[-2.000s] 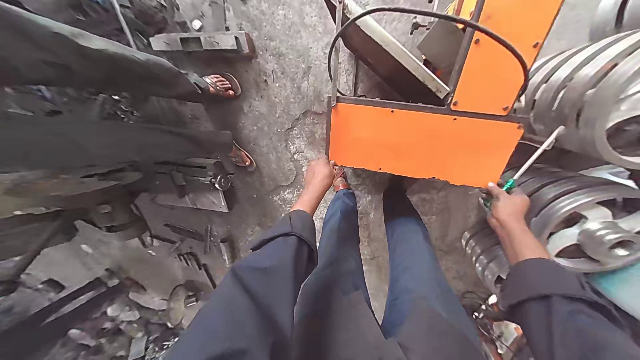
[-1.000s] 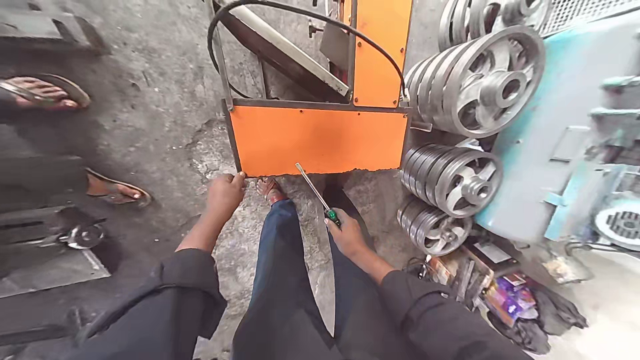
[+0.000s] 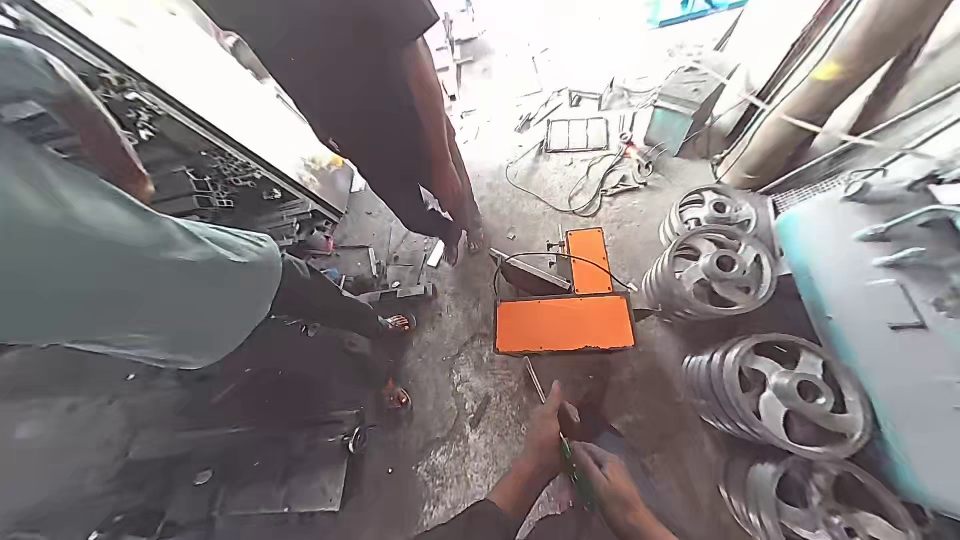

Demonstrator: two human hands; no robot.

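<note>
My right hand [image 3: 607,484] is closed on the green handle of a screwdriver [image 3: 535,379], whose long metal shaft points up and forward. My left hand [image 3: 547,435] is up against the tool beside my right hand, near where handle and shaft meet; whether its fingers grip the shaft is unclear. Beyond both hands stands a machine with an orange sheet-metal panel [image 3: 564,325], touched by neither hand. Behind it rises a narrower orange panel [image 3: 589,261], and a black cable [image 3: 536,255] arches over the frame. The long panel's near edge looks ragged.
Spoked metal pulley wheels [image 3: 799,394] are stacked at the right, beside a pale blue-green machine [image 3: 847,337]. Two people stand at the left, one in a grey-green garment [image 3: 135,277], one in dark clothes [image 3: 352,105]. Metal pieces [image 3: 397,292] and a loose cable [image 3: 555,206] lie on the floor.
My left hand has let go of the orange panel's corner and come over to the screwdriver in my right hand. Both hands are away from the panel. The view has tilted up and widened.
</note>
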